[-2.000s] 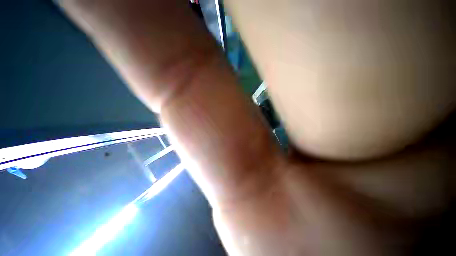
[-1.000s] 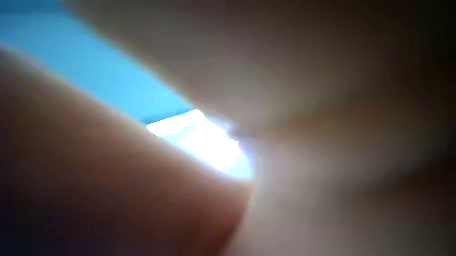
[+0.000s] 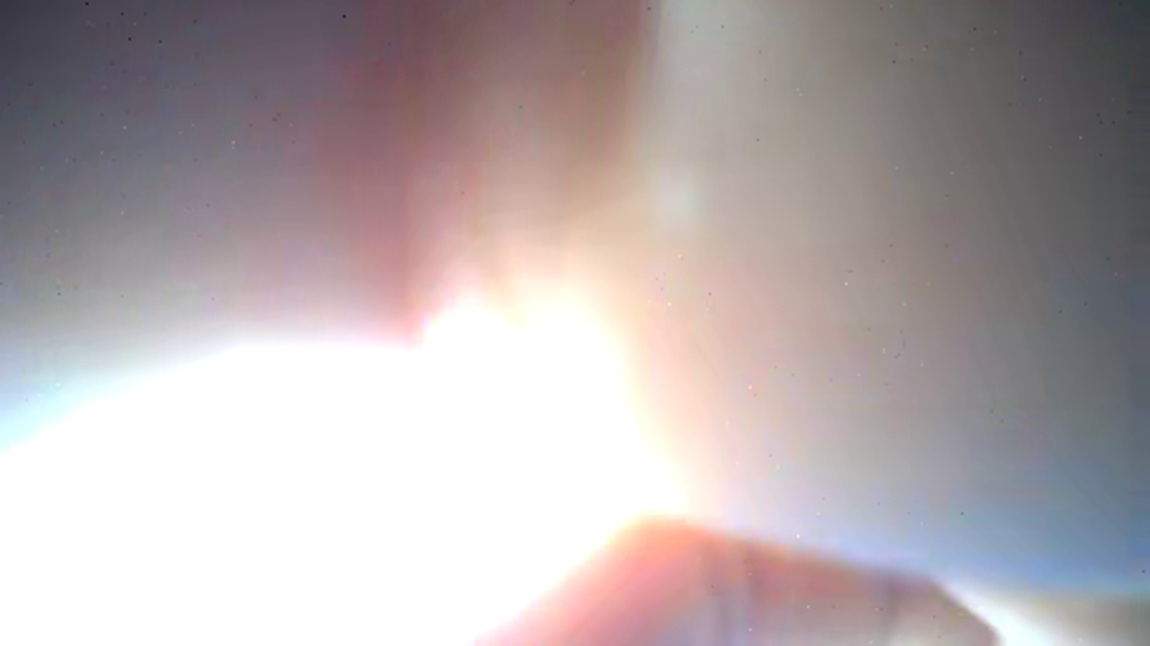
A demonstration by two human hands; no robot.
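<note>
The view is almost wholly covered by blurred shapes very close to the lens. A reddish, finger-like shape (image 3: 769, 587), likely part of a hand, shows at the bottom, right of centre. A large greyish-pink blur (image 3: 858, 290), perhaps also skin, fills the top and right. I cannot tell whether these belong to my left hand or my right hand, or whether a hand holds anything. No box or other work item can be made out.
An overexposed white glare (image 3: 303, 505) fills the lower left and reaches the centre. No bench, belt, container or edge can be made out.
The finger shapes over the lens have shifted. The blue strip has gone, and the small bright patch at the centre has become a large white glare at the lower left.
</note>
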